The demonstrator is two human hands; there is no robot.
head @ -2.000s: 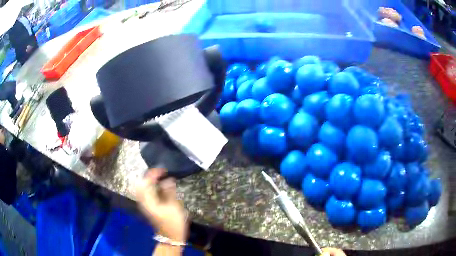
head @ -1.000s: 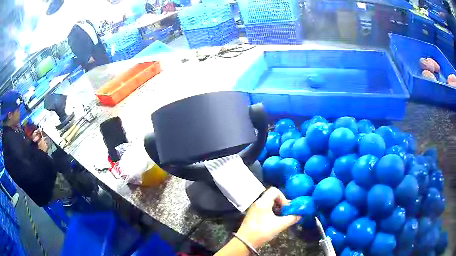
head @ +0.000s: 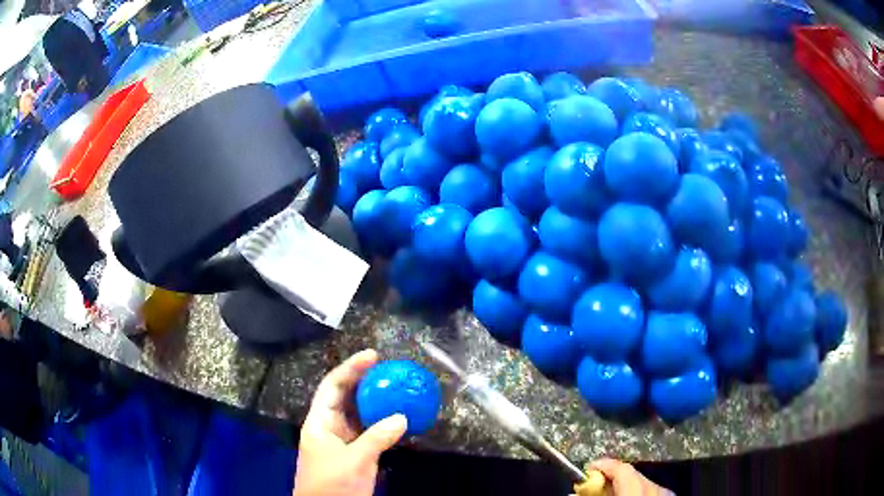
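Note:
My left hand holds a glossy blue ball between thumb and fingers over the bench's front edge. My right hand, partly cut off by the bottom edge, grips the pale wooden handle of a silvery wax knife. The blade points up and left, its tip a little to the right of the held ball and apart from it. A large pile of blue balls lies behind the hands, at centre and right.
A black drum-shaped fan stands left of the pile with white ridged paper hanging from it. A blue tray is behind the pile. Red trays lie at far left and right. A blue bin is below the bench.
My left hand has taken a ball from the pile's left side and brought it to the bench front. The right hand with the knife now shows. The view has tilted down and shifted right.

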